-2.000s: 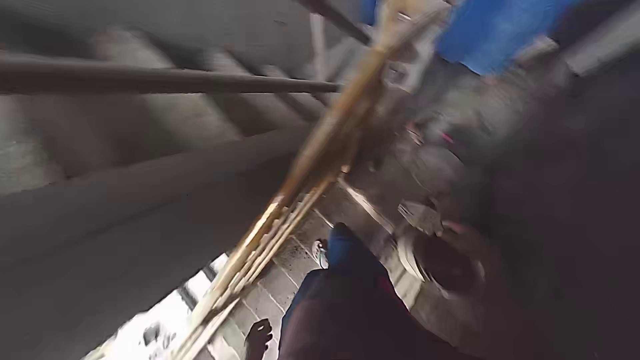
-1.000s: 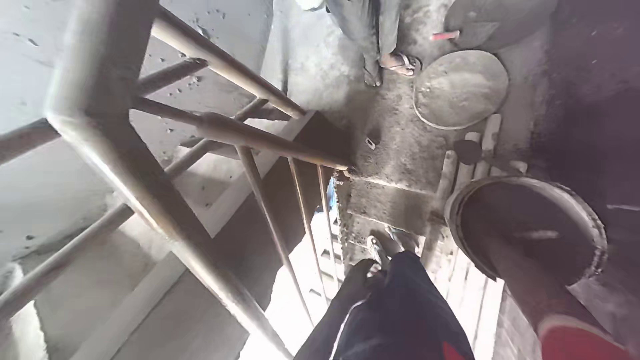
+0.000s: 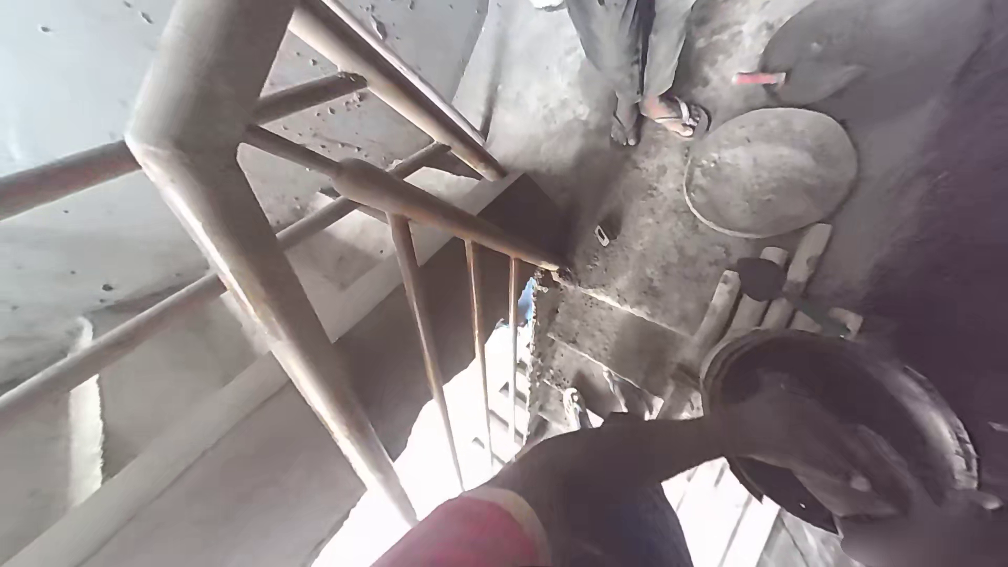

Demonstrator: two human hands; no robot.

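Note:
A round, dirt-crusted bucket (image 3: pixel 965 449) stands at the lower right. My left arm, in a red sleeve, crosses the bottom of the view, and my left hand (image 3: pixel 732 433) is at the bucket's left side; its fingers merge with the dark interior. A blurred shape that seems to be my right hand (image 3: pixel 858 480) is over the bucket's lower right part; its grip is unclear. Several pale round poles or pipes (image 3: pixel 797 272) lie beside the bucket, with a dark rounded tool head (image 3: pixel 760 278) on them. What the bucket holds is too dark to tell.
A metal stair railing (image 3: pixel 260 307) fills the left side, above steps (image 3: pixel 622 315) and a bright drop. Another person's legs (image 3: pixel 630 55) and sandalled foot (image 3: pixel 677 116) stand at the top. Near them are a round, dusty pan or lid (image 3: pixel 772 173) and a red-handled tool (image 3: pixel 758 79).
My left arm has come across to the bucket; one second ago my right arm reached into it from below. The view swung strongly between the two earlier frames.

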